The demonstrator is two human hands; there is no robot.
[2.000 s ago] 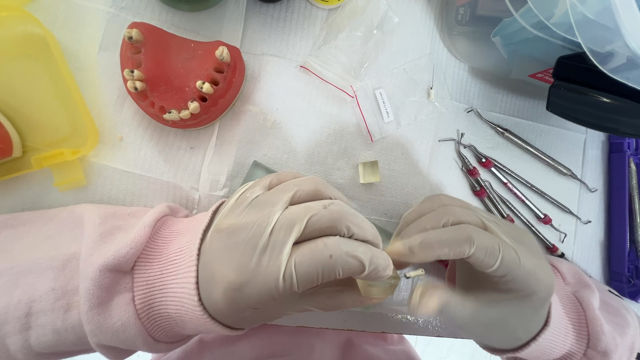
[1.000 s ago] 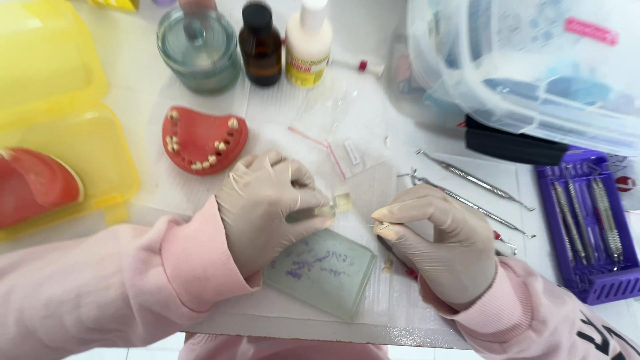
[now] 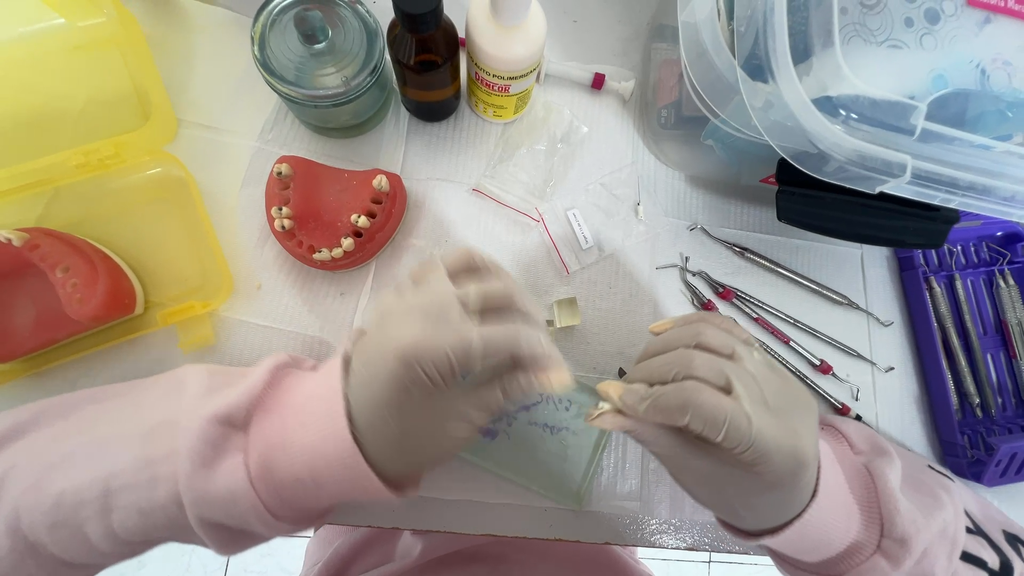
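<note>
My gloved left hand point(image 3: 456, 368) is blurred above the left part of a glass slab point(image 3: 544, 440) that bears handwriting; whether it holds anything cannot be told. My gloved right hand point(image 3: 712, 416) pinches a small whitish piece point(image 3: 600, 410), possibly a tooth, between thumb and index finger beside the slab's right edge. Beyond the hands lies a small pale cube-shaped block point(image 3: 565, 313). A red dental arch model point(image 3: 332, 212) with several teeth and empty sockets rests behind my left hand. Double-ended metal dental instruments point(image 3: 792, 276) lie beside my right hand.
At the back stand a lidded glass jar point(image 3: 320, 64), a brown bottle point(image 3: 424, 64) and a white Dencor bottle point(image 3: 506, 60). Small plastic bags point(image 3: 572, 232) lie mid-table. A yellow case point(image 3: 184, 240) holds another model at left. A clear bin point(image 3: 880, 172) and purple instrument tray point(image 3: 928, 336) sit right.
My hands, close together two seconds ago, are now apart. One second ago my left hand held a small pale block; the pale block now lies on the table covering. The view has shifted.
</note>
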